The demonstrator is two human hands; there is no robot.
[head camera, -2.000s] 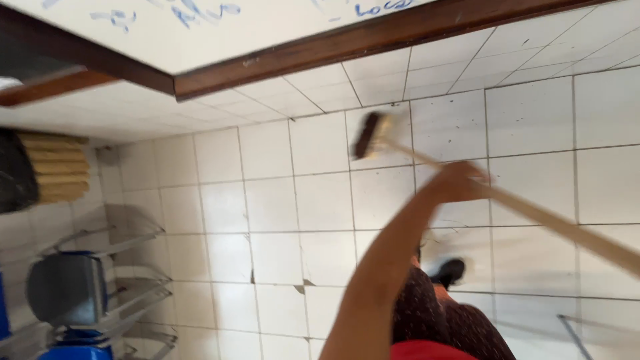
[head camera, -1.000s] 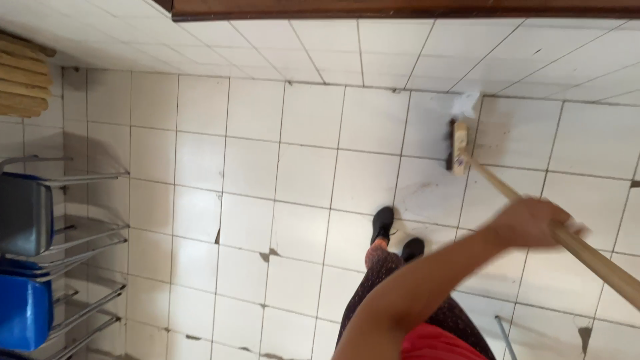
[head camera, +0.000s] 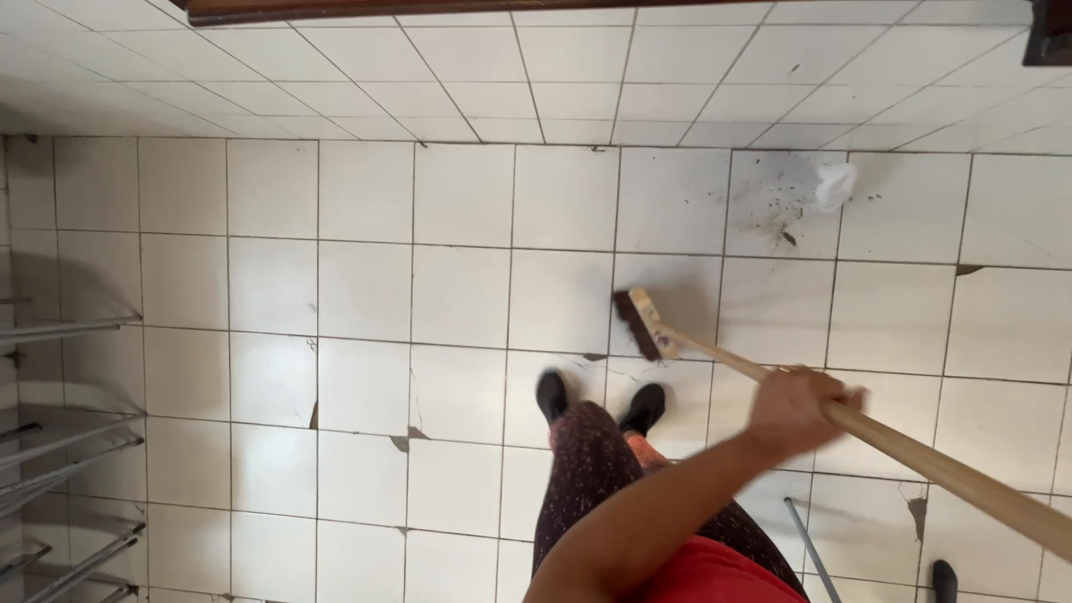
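My left hand [head camera: 800, 410] is closed around the wooden handle [head camera: 946, 473] of a broom, with the arm reaching across my body. The handle runs from the right edge down to the broom head [head camera: 653, 322], a pale wooden block with dark bristles, tilted on the floor in front of my shoes. Beyond it, near the wall, a crumpled white piece [head camera: 835, 186], paper or plastic, lies beside scattered dark debris [head camera: 783, 201]. My right hand is out of view.
White floor tiles [head camera: 360, 289] with chipped corners meet a tiled wall [head camera: 578, 75]. Metal chair legs [head camera: 75, 456] stand at the left. My black shoes [head camera: 643, 408] are on the floor. A grey metal tube [head camera: 808, 544] and a dark rounded object [head camera: 944, 578] are at lower right.
The broom head has moved from beside the white piece near the wall to the floor closer to my shoes. My left hand stays on the handle. The view has shifted.
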